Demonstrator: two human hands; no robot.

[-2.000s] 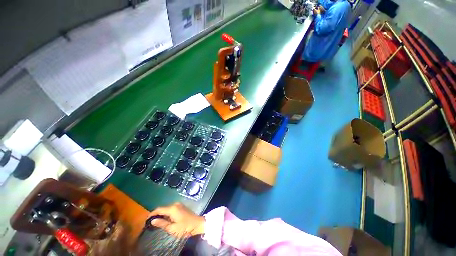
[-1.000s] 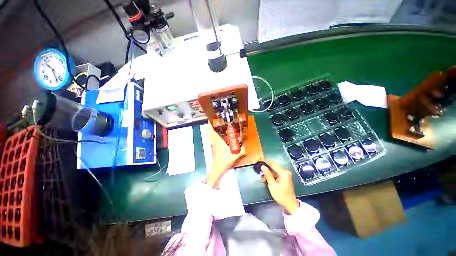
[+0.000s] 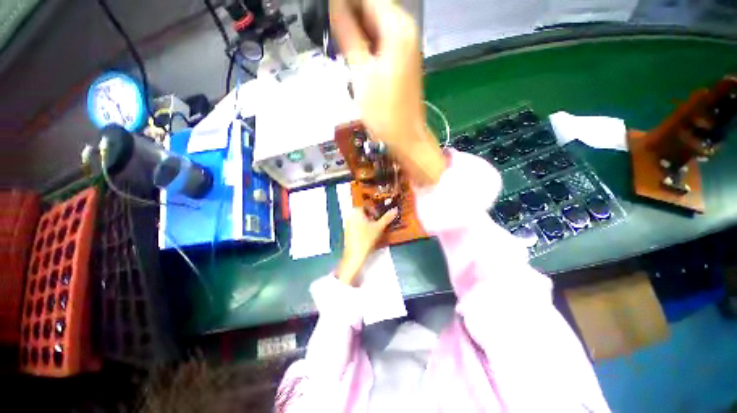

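The orange-brown toggle press (image 3: 356, 145) stands on its orange base at the bench centre, partly behind my right forearm. Its red handle is not visible. My left hand (image 3: 364, 234) is at the metal fixture low on the press, fingertips against it; whether it holds a part is hidden. My right hand (image 3: 376, 60) is raised high above the press, large and blurred near the top edge; its fingertips and anything in them cannot be made out. The clear blister tray (image 3: 578, 184) with round black parts lies right of the press, its near left part covered by my sleeve.
A second orange press (image 3: 667, 173) stands at far right beside white paper (image 3: 590, 131). Left are a white control box (image 3: 303, 166), a blue machine (image 3: 212, 198), a red crate tray (image 3: 61, 282) and a black tray (image 3: 129, 282). Paper strips lie before the press. A cardboard box (image 3: 618, 314) is below the bench.
My right hand has left the base's front edge, where it held a black part, and risen above the press. My left hand has moved from the red handle to the fixture. The view shifted slightly.
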